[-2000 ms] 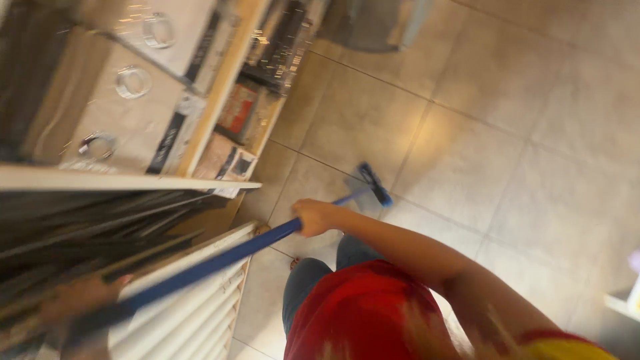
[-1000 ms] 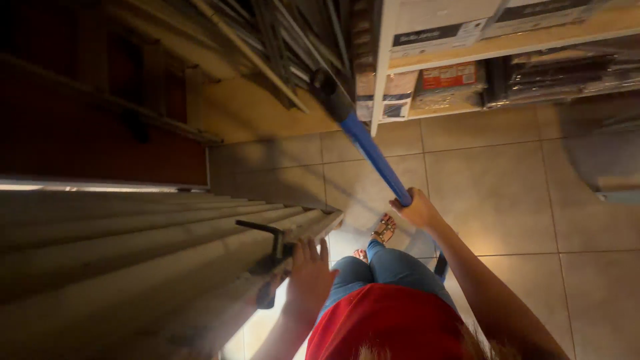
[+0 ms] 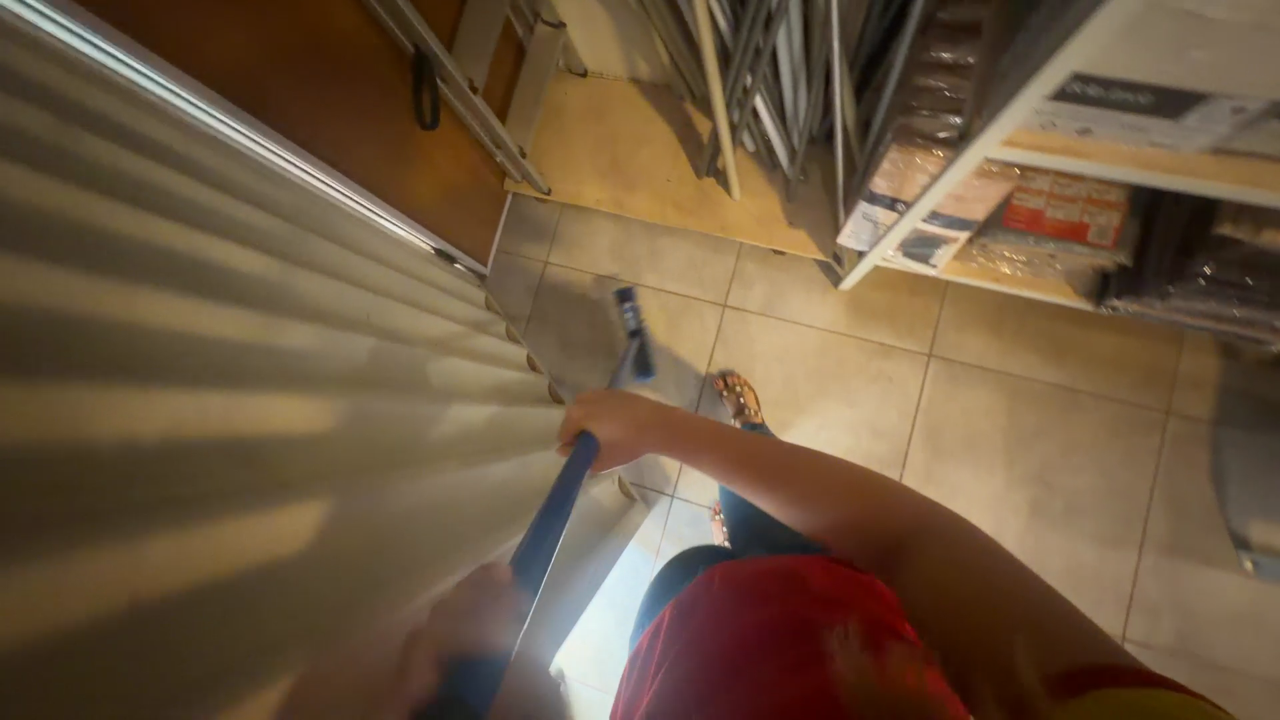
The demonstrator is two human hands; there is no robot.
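A long blue pole (image 3: pixel 550 520) runs up from the lower left of the head view to a dark, narrow head (image 3: pixel 634 333) on or just above the tiled floor; a brush or a squeegee, I cannot tell which. My right hand (image 3: pixel 610 430) is wrapped around the middle of the pole. Lower down, blurred, my left hand (image 3: pixel 470 620) is closed around its upper part. A pale pleated folding door or curtain (image 3: pixel 250 400) stands close on the left of both hands.
Metal and wooden poles (image 3: pixel 780 90) lean on a wooden platform (image 3: pixel 640 150) at the top. Beside them, a shelf unit (image 3: pixel 960 180) holds wrapped packages (image 3: pixel 1065 207). A ladder-like metal frame (image 3: pixel 460 90) rests near a brown panel. My sandalled feet (image 3: pixel 740 397) are on the tiles.
My left hand has left the pleated surface's edge and its black handle and now grips the pole. The pole, raised a second ago, now has its head low by the floor. The view has turned.
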